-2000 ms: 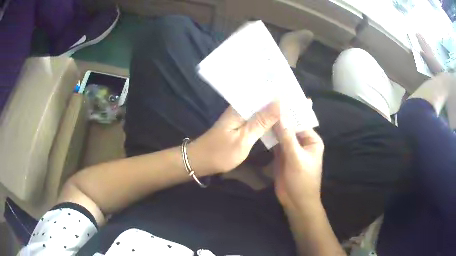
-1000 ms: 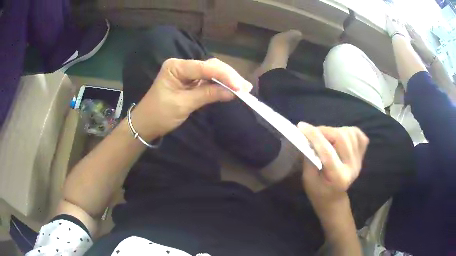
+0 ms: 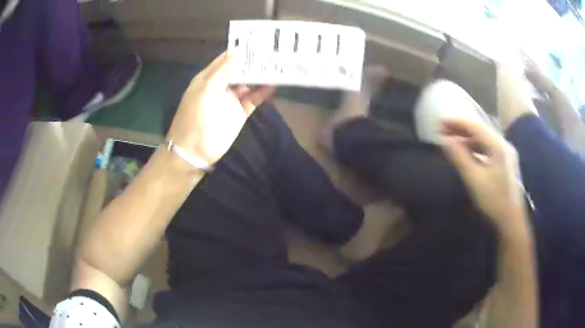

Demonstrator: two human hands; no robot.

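Observation:
A folded instruction leaflet [image 3: 298, 56], a white strip with black print and short dark label bars, is held up at the top middle. My left hand [image 3: 215, 112] grips its left end, thumb and fingers at the lower left corner; the far end is free. My right hand [image 3: 478, 163] is away from the leaflet, over my right knee near the white rounded thing. It is blurred with its fingers bent, and whether it holds anything is unclear.
At the left an open brown carton [image 3: 48, 198] holds a phone [image 3: 138, 148] and a small clear bag. A purple-clothed leg and dark shoe [image 3: 122, 83] are beyond it. Another person's dark blue sleeve [image 3: 555, 186] is close at right. Cartons line the top.
The leaflet was held between both hands, edge-on over the lap. My left hand has raised it with its printed side showing. My right hand has let go and moved right.

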